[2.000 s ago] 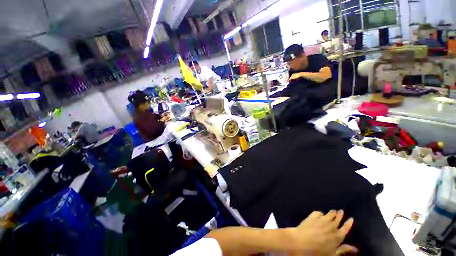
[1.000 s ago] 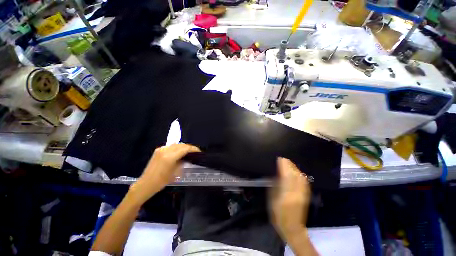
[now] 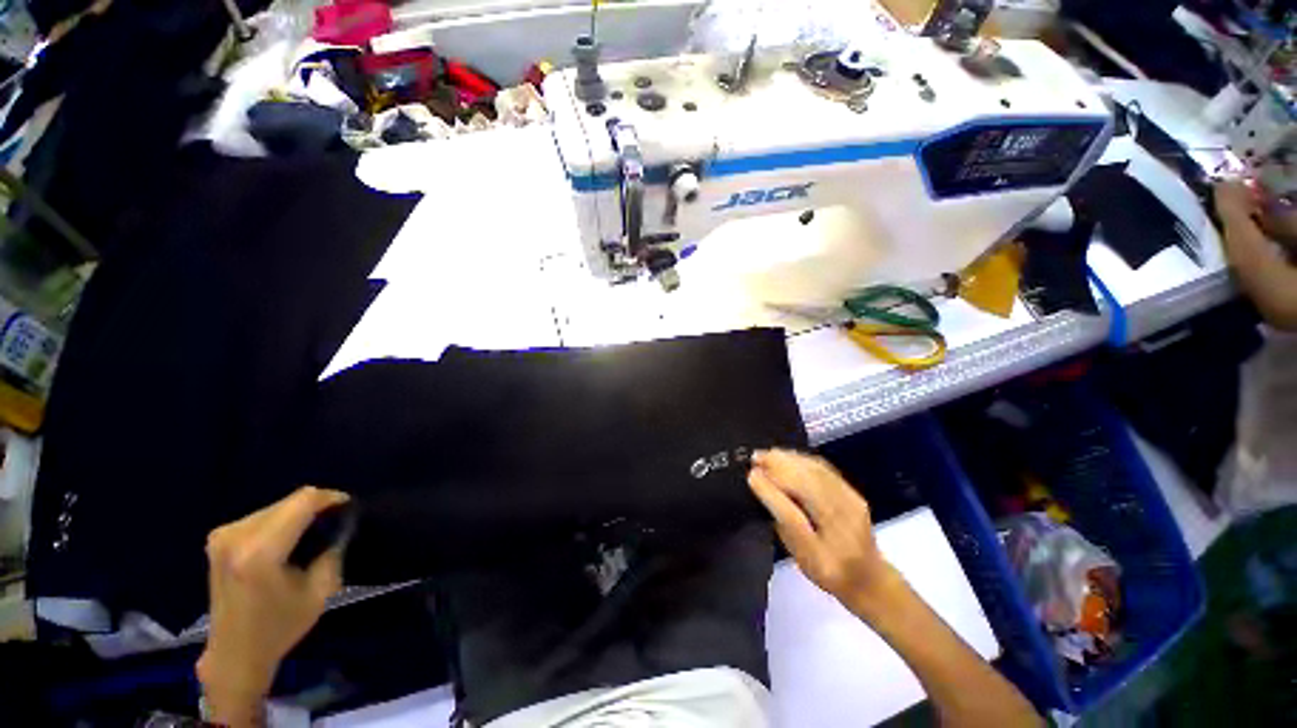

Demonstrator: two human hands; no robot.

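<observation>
A long black cloth piece (image 3: 569, 427) lies over the table's front edge in front of the needle, with small pale marks near its right end. My left hand (image 3: 278, 569) grips its near edge at the left, with dark cloth between thumb and fingers. My right hand (image 3: 818, 519) pinches its right end beside the pale marks. Wider black cloth with a notched edge (image 3: 185, 356) spreads at the left. The white JACK sewing machine (image 3: 768, 185) stands behind the piece; the cloth is in front of its presser foot (image 3: 633, 263), not under it.
Scissors with green and yellow-orange handles (image 3: 903, 334) lie right of the needle. Mixed scraps (image 3: 441, 86) lie behind the table. A blue crate (image 3: 1138, 626) with plastic and scraps is below right. Another person's arm (image 3: 1259, 256) shows at the right edge.
The view has turned right and closer to the machine. The black piece now lies flatter, its right end drawn back before the scissors. Both hands hold its near side, the right one now clearly pinching.
</observation>
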